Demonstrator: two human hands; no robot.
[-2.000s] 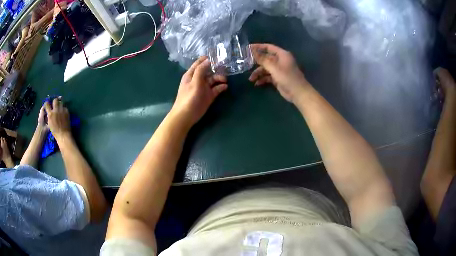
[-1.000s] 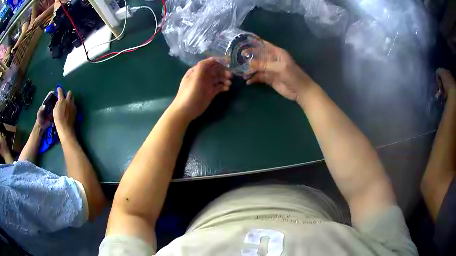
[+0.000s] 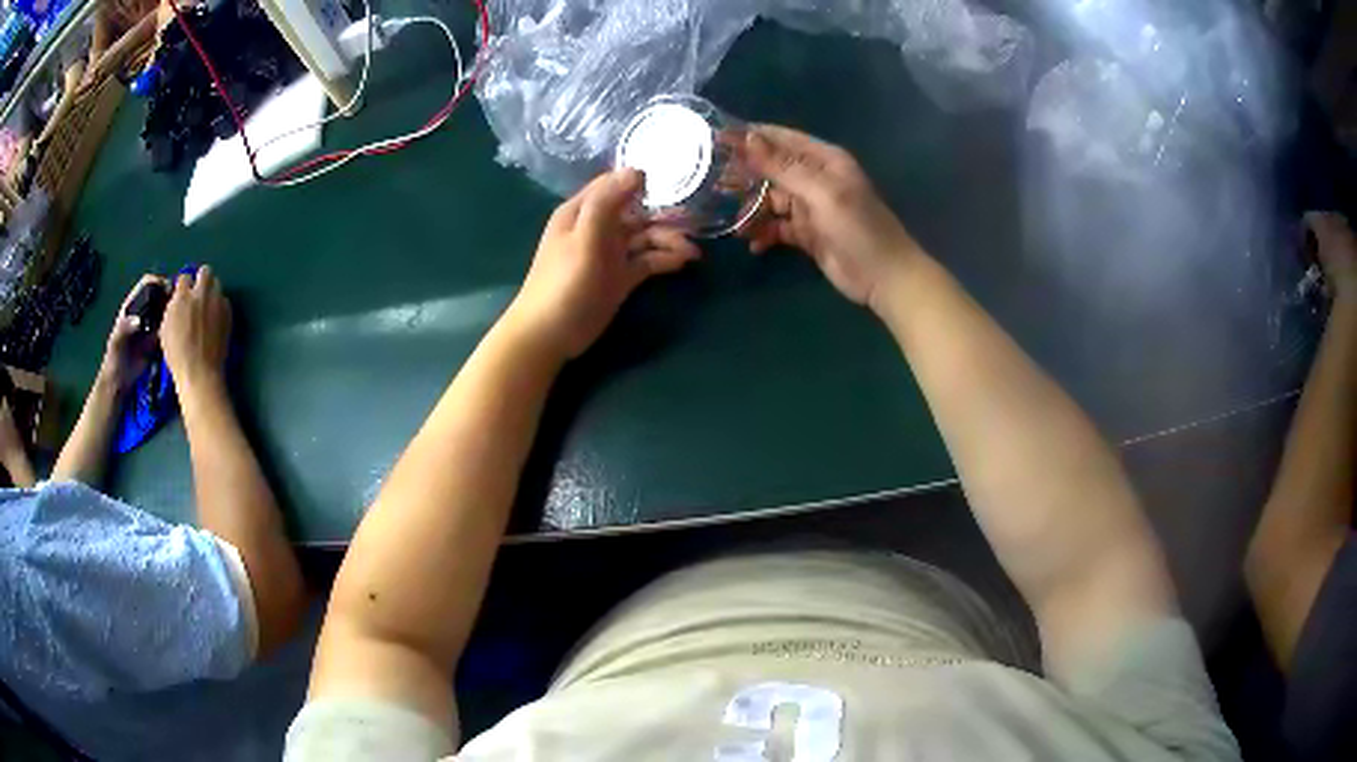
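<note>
A clear round plastic container (image 3: 722, 191) is held between both my hands over the green table. A bright white round area (image 3: 667, 154) shows on its left end; whether it is glare or a disc I cannot tell. My left hand (image 3: 607, 256) grips the container's left side with fingers and thumb. My right hand (image 3: 819, 206) grips its right side by the rim. The container is tilted, with its round left end turned towards me. It looks unbagged.
Crinkled clear bags (image 3: 595, 75) lie beyond the container, with a larger whitish heap (image 3: 1161, 179) at right. Red and white cables (image 3: 365, 149) loop by a white strip (image 3: 246, 164) at upper left. A neighbour's hands (image 3: 171, 328) hold a dark part over blue cloth. Another person's arm is at far right.
The container has been turned in my hands, from upright, through its ringed end facing me, to a tilt with a white round area showing. Both hands stay in nearly the same place.
</note>
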